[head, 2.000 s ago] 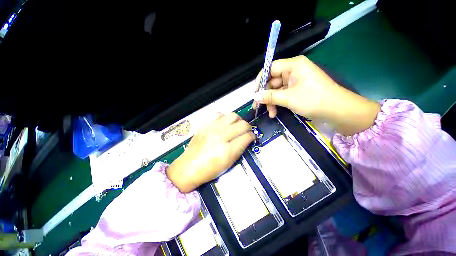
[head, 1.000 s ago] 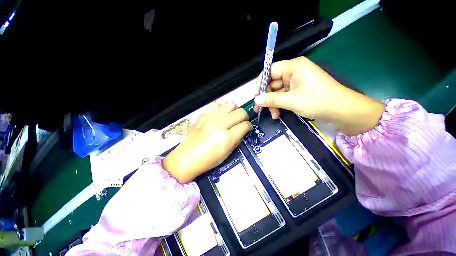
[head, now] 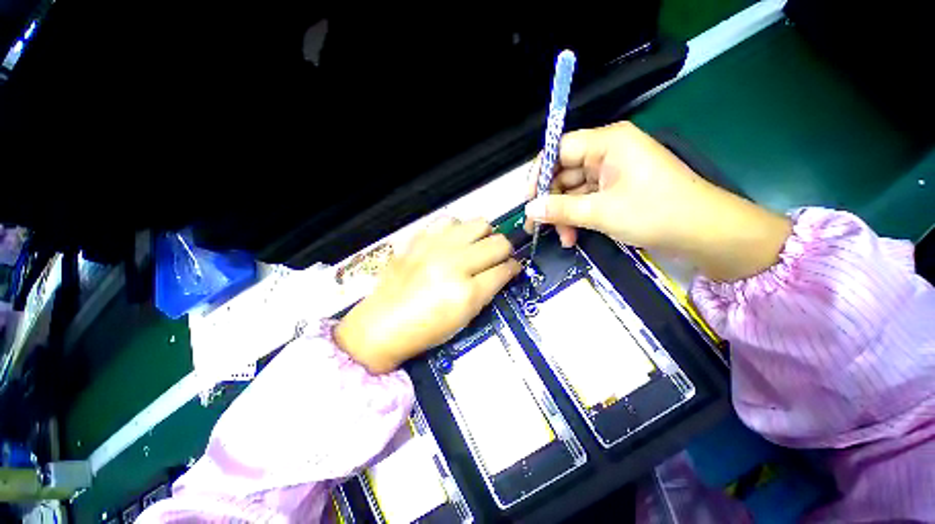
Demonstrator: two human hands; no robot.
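Observation:
A phone rear housing (head: 593, 343) with a white panel and black camera end lies in a black foam tray (head: 615, 466). My right hand (head: 636, 189) holds the tweezers (head: 554, 138) like a pen, tip down at the lens rings (head: 532, 276) of this housing. My left hand (head: 431, 287) rests over the tray's upper edge, its fingertips beside the same rings. Whether the left fingers hold anything small is hidden. A second housing (head: 499, 415) lies to the left, and a third is partly under my left sleeve.
A blue bin (head: 200, 278) with clear plastic inside stands at the left by a white sheet (head: 231, 343). A gold-looking heap (head: 364, 262) lies on the white strip (head: 492, 194). A large black structure (head: 256, 123) is behind. Green mat (head: 789, 113) shows at the right.
My left hand has drawn slightly back left, uncovering the second housing's camera end. The tweezer tip has moved down to the rings of the housing between my hands.

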